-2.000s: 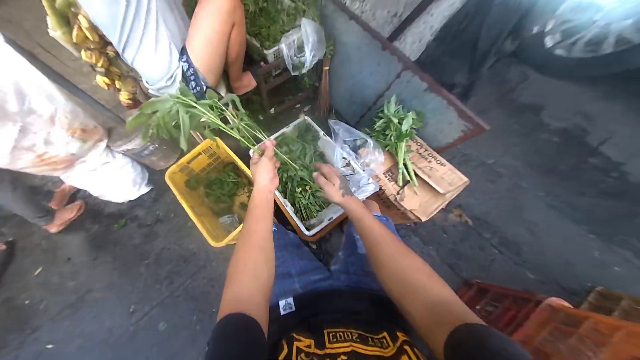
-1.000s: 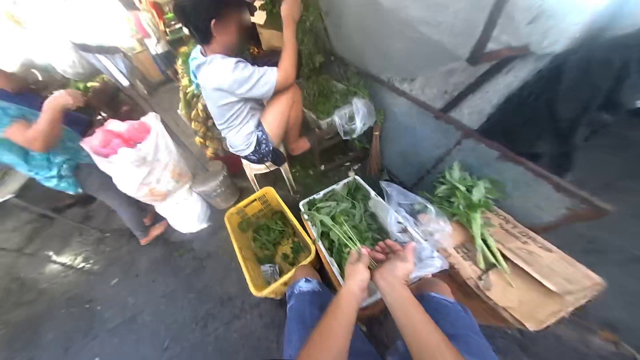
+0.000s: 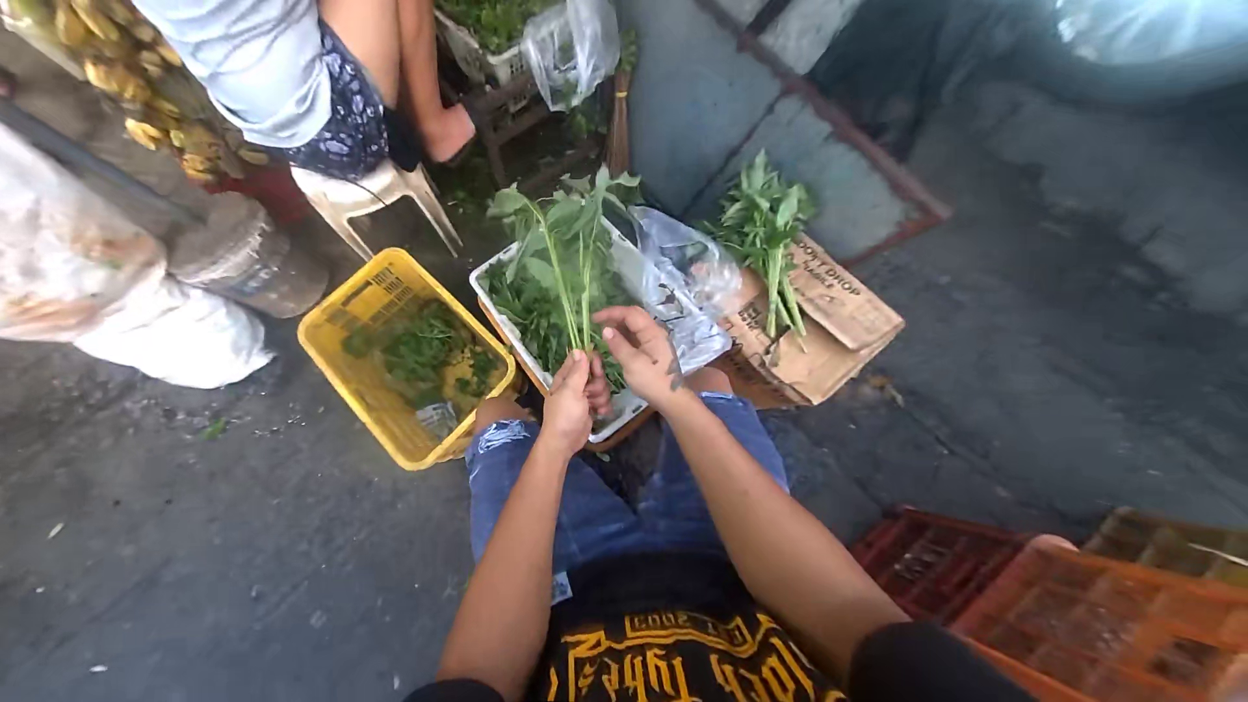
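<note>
My left hand (image 3: 573,398) is closed around the lower stems of a small bunch of leafy greens (image 3: 561,255), which stands upright above it. Close to the right side of those stems is my right hand (image 3: 643,356), its fingers partly spread and holding nothing that I can see. Both hands are over a white plastic crate (image 3: 499,261) filled with more loose greens (image 3: 531,307). A clear plastic bag (image 3: 687,283) hangs over the crate's right side. Another bunch of greens (image 3: 770,234) lies on a flattened cardboard box (image 3: 829,322) to the right.
At left stands a yellow plastic crate (image 3: 341,390) with some greens inside. Beyond it a person (image 3: 361,107) sits on a white plastic stool (image 3: 375,195), near a bucket (image 3: 249,253) and white sacks (image 3: 175,331). Red and orange crates (image 3: 1092,614) are at the lower right.
The greens slanted up to the left two seconds ago; now they stand upright in my left hand. My hands, together one second ago, are slightly apart. The view has swung about.
</note>
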